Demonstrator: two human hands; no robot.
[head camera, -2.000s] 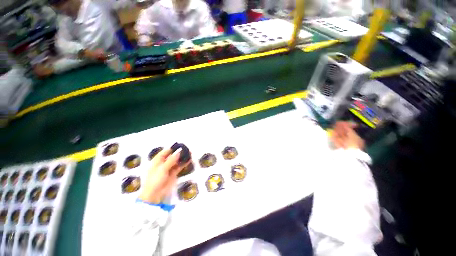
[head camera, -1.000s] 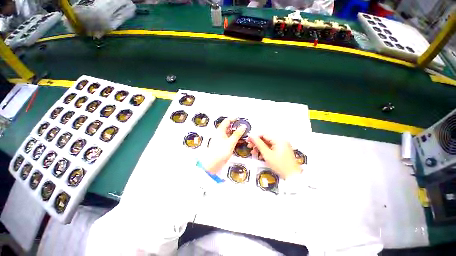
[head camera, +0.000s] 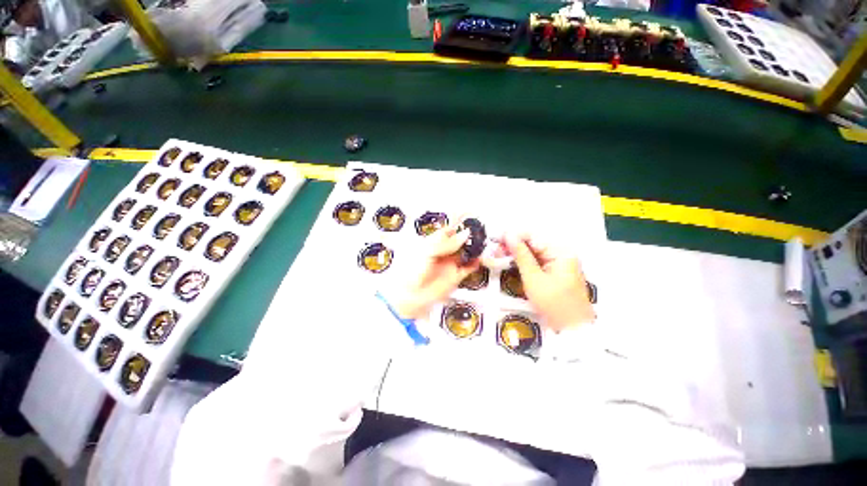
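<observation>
My left hand (head camera: 430, 275), with a blue wrist band, holds a small dark round cover (head camera: 472, 239) tilted on edge above the white foam tray (head camera: 304, 313). My right hand (head camera: 551, 283) is just right of it, thumb and fingertips pinched together close to the cover; something small and pale may be between them, too blurred to tell. Amber-centred lens modules (head camera: 462, 319) with black rims lie spaced on the tray around and below my hands. Some are partly hidden by my hands.
A full foam tray (head camera: 181, 313) lies tilted at left. The green belt (head camera: 456, 119) with yellow edges holds small dark parts (head camera: 355, 143). A blower (head camera: 844, 266) and white cylinder (head camera: 795, 271) stand at right. A black tray (head camera: 480, 36) and fixture row (head camera: 608, 46) sit opposite.
Two seconds ago my right hand was apart at the right near the blower; it has come beside my left. Since one second ago the cover has turned from face-up to edge-on.
</observation>
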